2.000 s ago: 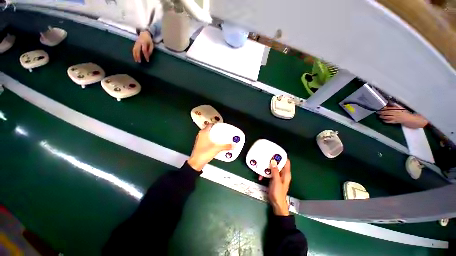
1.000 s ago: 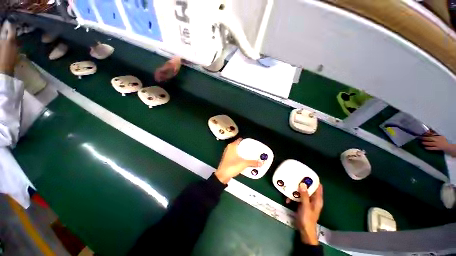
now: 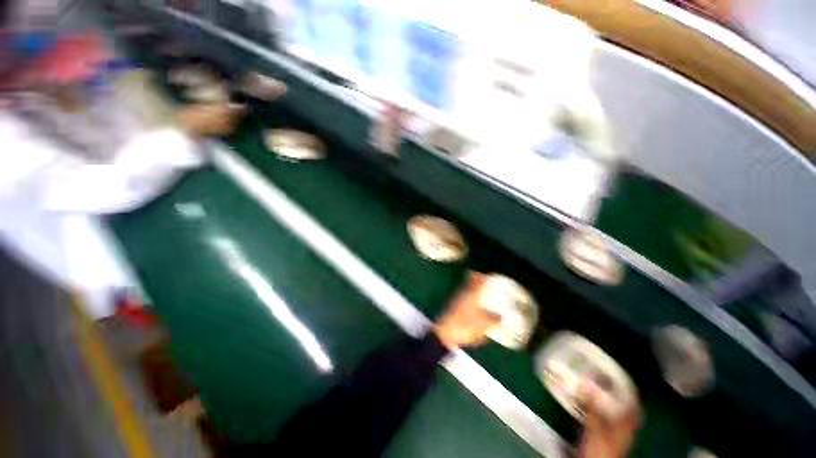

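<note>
The picture is blurred. My left hand holds a white plug-in unit by its left edge, over the belt. My right hand, at the lower right and partly cut off by the bottom edge, holds a second white plug-in unit from below, with the thumb on its face. The dark spots on both faces are smeared. Another unit lies on the green belt just beyond my left hand.
More units lie on the belt, at the far side, at the right and farther left. A pale rail edges the belt. A person in white sleeves reaches to the belt at the left. A white shelf hangs above.
The view has swung left, so the belt and both hands appear farther right and lower. Both hands still hold their units. The neighbour at the left shows more, with an arm reaching to the belt.
</note>
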